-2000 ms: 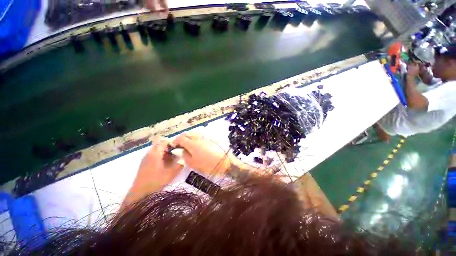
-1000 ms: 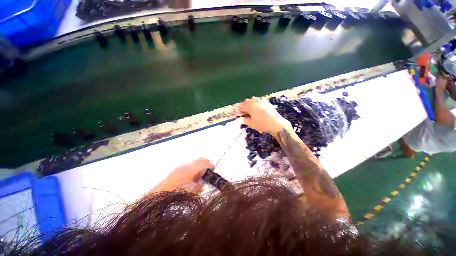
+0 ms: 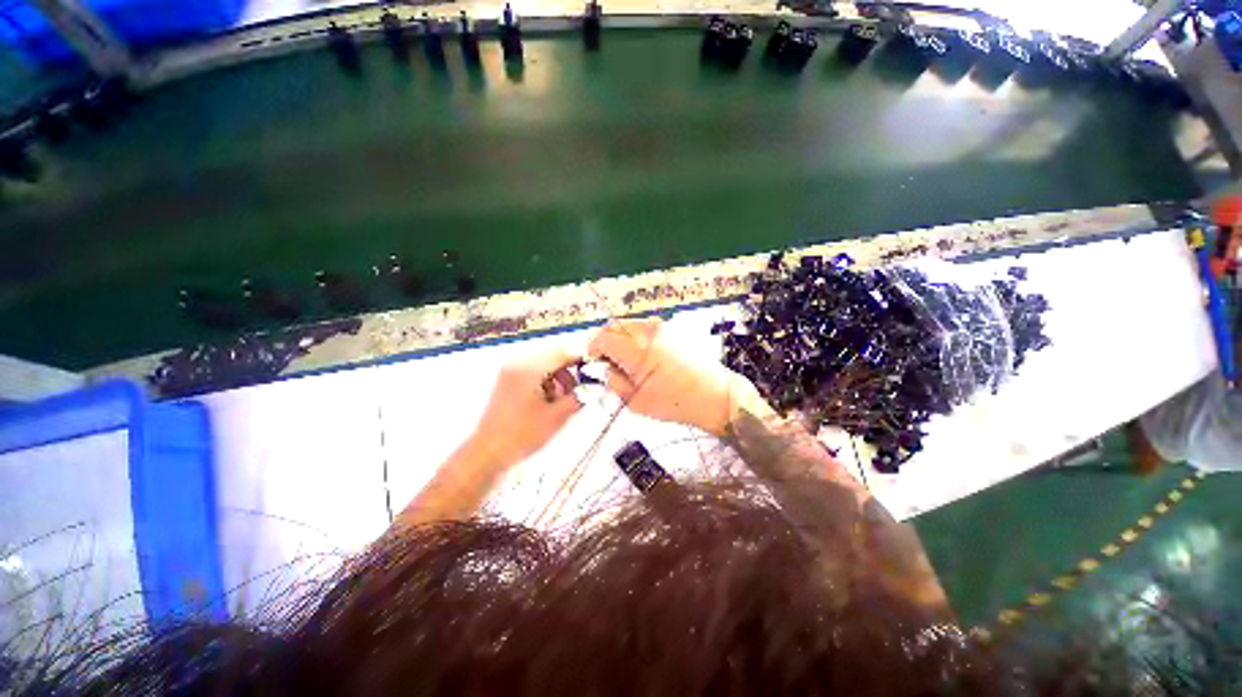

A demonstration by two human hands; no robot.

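My left hand (image 3: 524,409) holds a small black plastic part (image 3: 560,380) between its fingertips over the white bench. My right hand (image 3: 654,375) meets it fingertip to fingertip, with its fingers pinched at a small dark and pale piece (image 3: 595,370); the detail is too small to tell. A row of black units (image 3: 639,466) lies below the hands, its near end hidden by hair. The pile of loose black parts (image 3: 845,341) is right of my right hand, with a clear plastic bag (image 3: 970,334) at its far side.
The green conveyor belt (image 3: 545,177) runs beyond the pale edge rail (image 3: 681,289), with black pieces along both sides. A blue bin (image 3: 177,504) stands at the left. Yellow-dashed green floor (image 3: 1090,558) shows at lower right. Hair covers the bottom.
My right hand has come back from the pile to my left hand, and both now meet at the small part. The view has shifted left, showing more of the blue bin.
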